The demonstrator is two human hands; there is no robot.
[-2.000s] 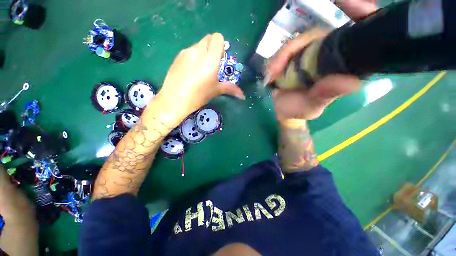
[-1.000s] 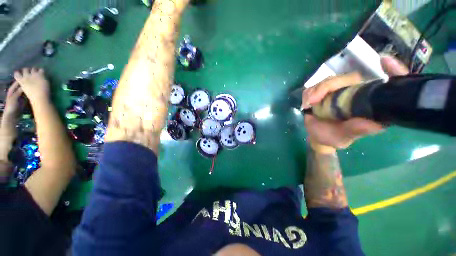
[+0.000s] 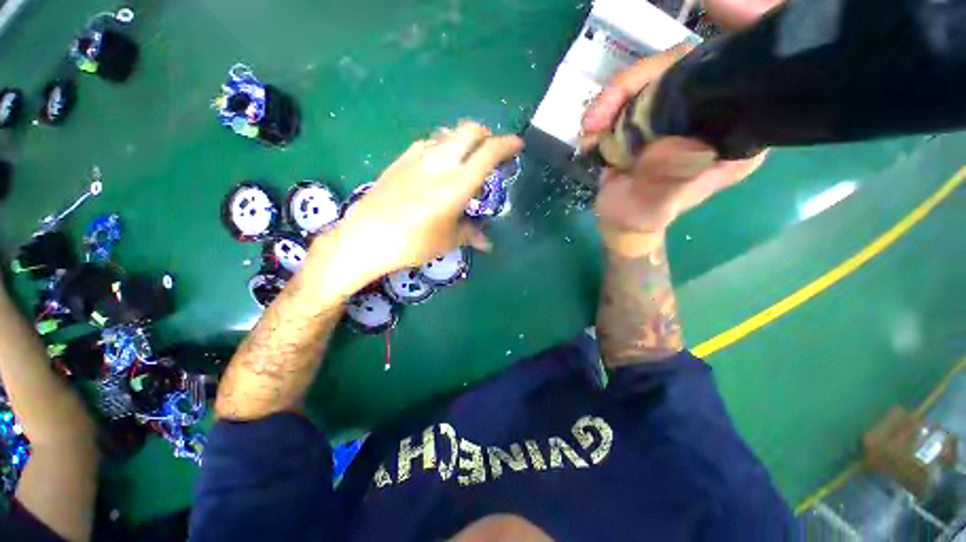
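My right hand [image 3: 673, 175] is wrapped around the tan grip of the electric screwdriver [image 3: 805, 79], a thick black cylinder reaching to the upper right edge. Its tip is beside the white box. My left hand [image 3: 429, 206] is at the centre, fingers around a round wired unit [image 3: 494, 193] with a blue-silver top; the hand hides part of the unit. Round discs [image 3: 312, 206] with white-grey faces and black rims lie clustered on the green bench, partly under my left wrist and forearm.
A white box [image 3: 609, 58] stands at the top, with small screws [image 3: 572, 191] scattered near it. Another wired unit [image 3: 254, 106] stands at upper left. A heap of wired parts [image 3: 127, 349] lies at left beside another person's arm [image 3: 48, 434]. A yellow line [image 3: 837, 281] crosses the floor.
My left hand has come back from the far upper side to the centre, now at a wired unit. The view has shifted; my right hand still holds the screwdriver, now nearer the unit.
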